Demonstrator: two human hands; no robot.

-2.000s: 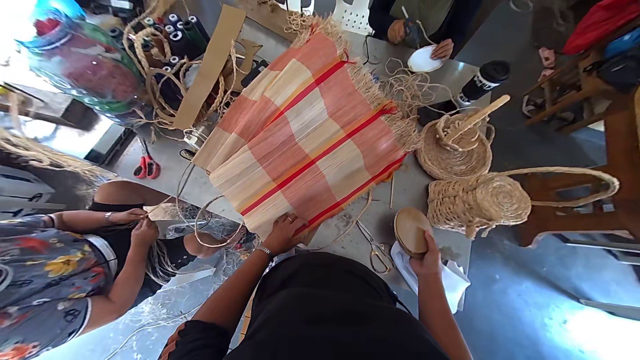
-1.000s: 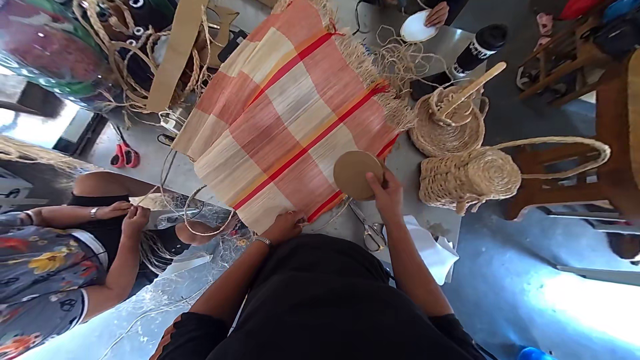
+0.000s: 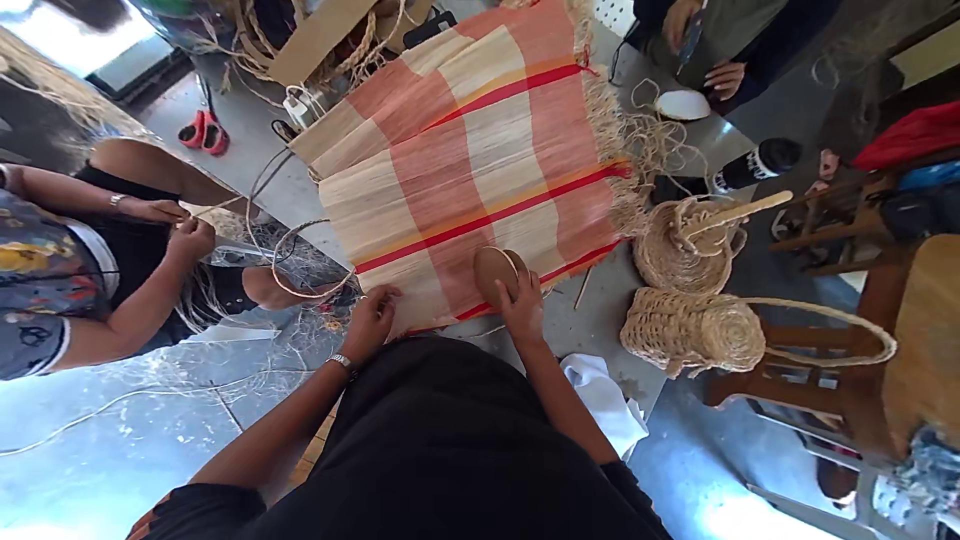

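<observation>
A woven cloth [image 3: 502,165] in salmon and cream blocks, with red and yellow stripes and a fringed right end, lies over the table. My right hand [image 3: 521,304] holds a round brown disc [image 3: 493,276], tilted over the cloth's near part; a pale edge shows behind it. My left hand [image 3: 373,319] rests at the cloth's near left corner, fingers bent, and whether it pinches the cloth is unclear. Beyond that corner, a loop of cord [image 3: 281,255] hangs off the table.
Right of the cloth are a round woven basket [image 3: 679,259], a lidded woven basket [image 3: 690,330] with a long handle, a black tumbler [image 3: 757,163] and tangled fibre [image 3: 660,142]. Red-handled scissors [image 3: 204,133] lie at left. One person works at left; another holds a white oval piece [image 3: 682,106] at the far side.
My right hand has brought the disc left from beside the cloth to over it, and the disc is now tilted. My left hand has stayed by the near left corner.
</observation>
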